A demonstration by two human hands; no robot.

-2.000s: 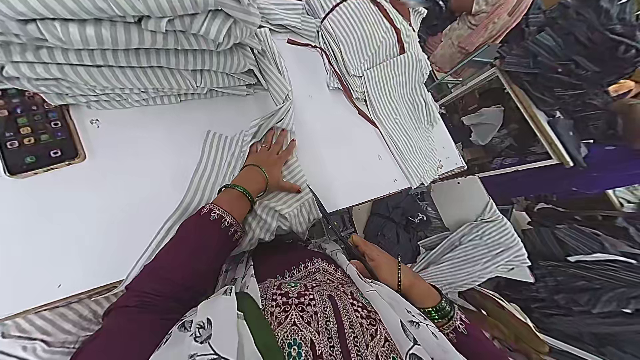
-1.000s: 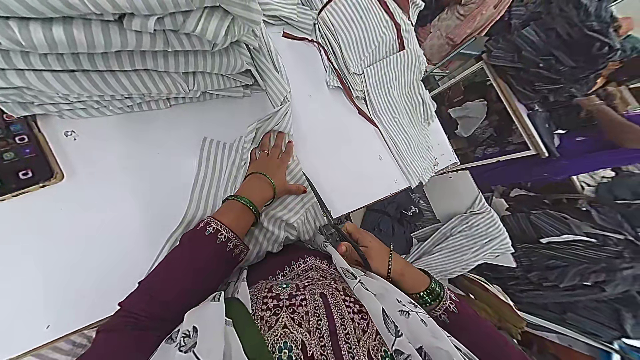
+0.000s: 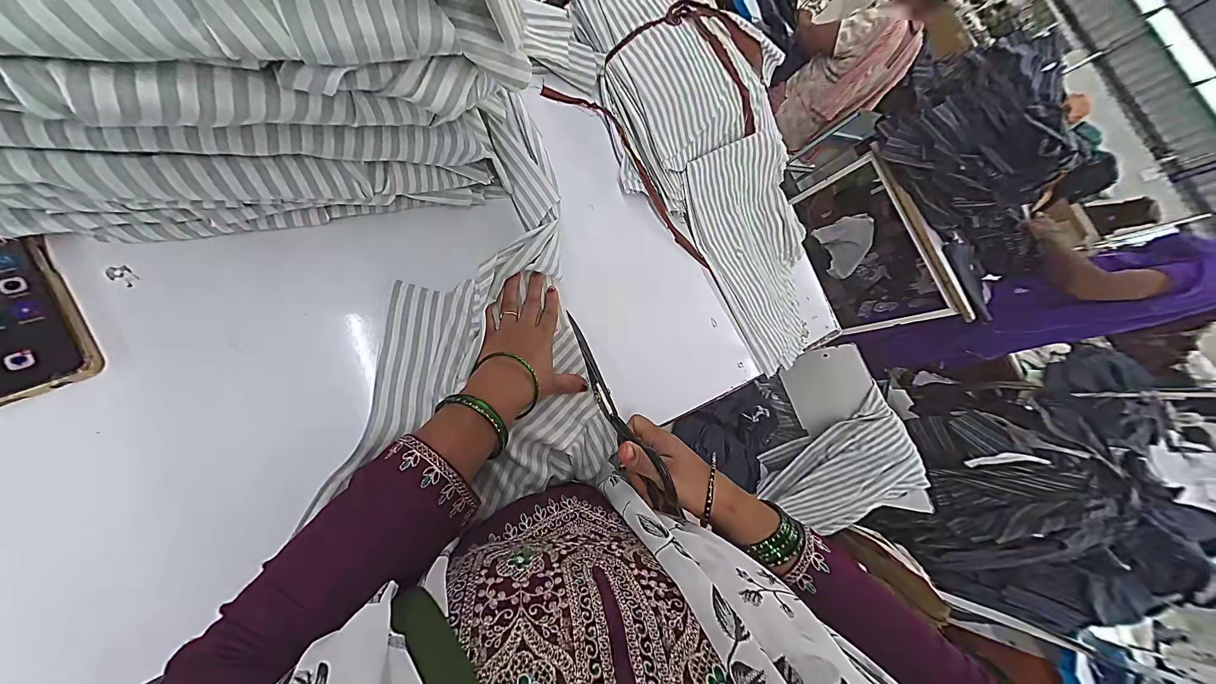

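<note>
My left hand (image 3: 522, 347) lies palm down on a grey-and-white striped fabric piece (image 3: 418, 351), fingers somewhat spread, on the white table. To its right, my right hand (image 3: 665, 465) grips the handles of dark metal scissors (image 3: 608, 404). Their blades point up and to the left, past my left thumb, along the right edge of the fabric. Whether the blades touch the cloth I cannot tell. More of the striped fabric is bunched between my hands and my body, and a twisted strip of it runs up toward the stacked cloth.
A tall stack of folded striped fabric (image 3: 237, 142) covers the table's (image 3: 190, 380) upper left. A phone (image 3: 43, 323) lies at the left edge. Striped bundles with a dark red tie (image 3: 655, 195) are at the top. Beyond the right edge are dark garment heaps (image 3: 1045, 475) and another person's arm (image 3: 1092, 271).
My left hand stays on the striped fabric, and my right hand keeps hold of the scissors. Another person's arm at the right, not visible two seconds ago, has come into view.
</note>
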